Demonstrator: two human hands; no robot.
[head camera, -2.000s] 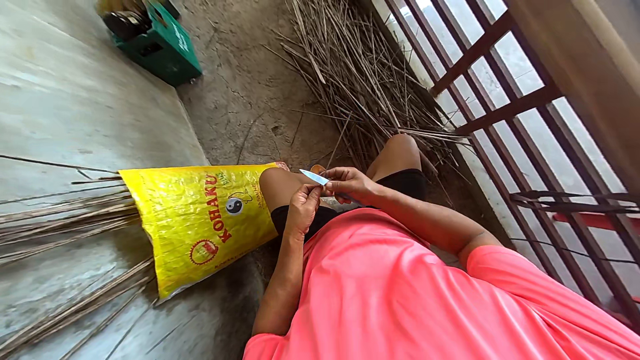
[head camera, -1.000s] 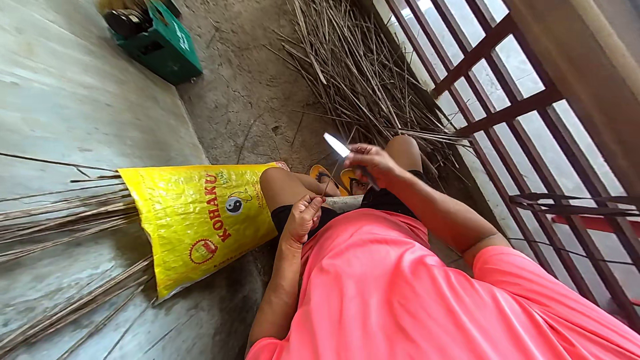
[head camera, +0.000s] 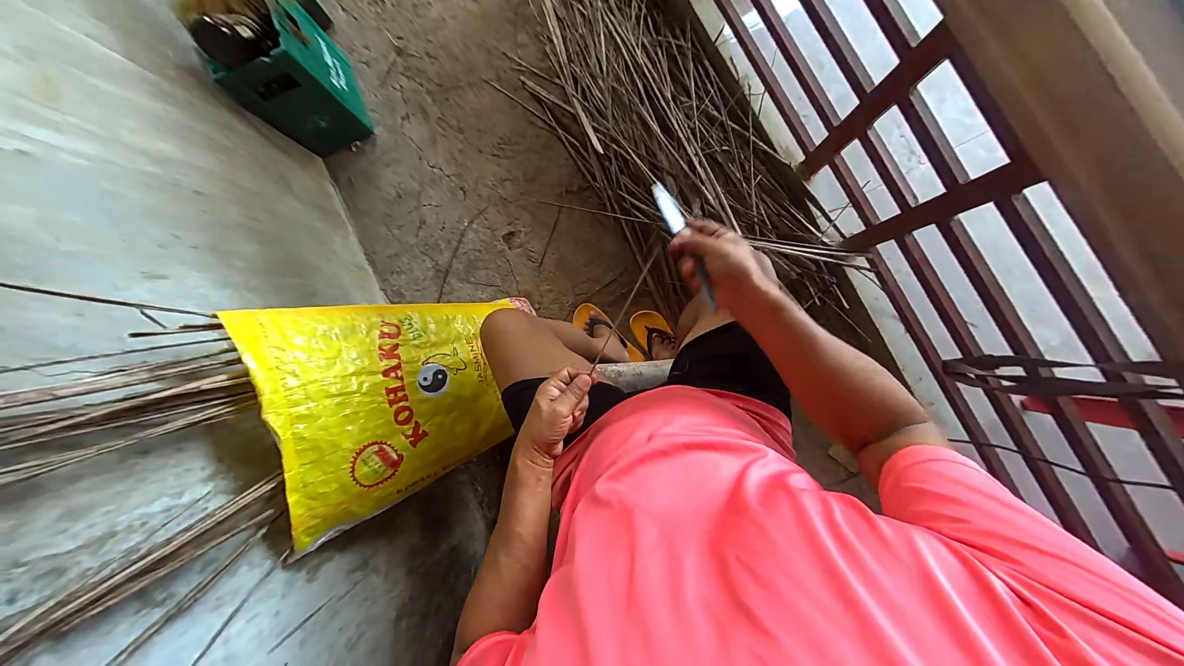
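My right hand (head camera: 721, 264) is closed around the handle of a knife (head camera: 668, 208), whose bright blade points up and away over the pile of dry sticks. Over my lap, my left hand (head camera: 557, 412) pinches one end of a thin dry stalk (head camera: 624, 319), which slants up toward the knife. Whether the blade touches the stalk cannot be told. Beside my left thigh lies a yellow printed sack (head camera: 333, 407), and more long stalks (head camera: 120, 393) stick out from under or inside its far left edge.
A heap of dry sticks (head camera: 647, 120) lies on the rough floor before my sandalled feet, along a brown barred grille (head camera: 971, 194). A green plastic crate (head camera: 319, 92) stands against the pale wall at upper left. A black strap (head camera: 1045, 370) hangs on the bars.
My right hand and the knife have moved away from my left hand, where they were close together two seconds ago, and up toward the stick heap. My left hand has stayed over my lap.
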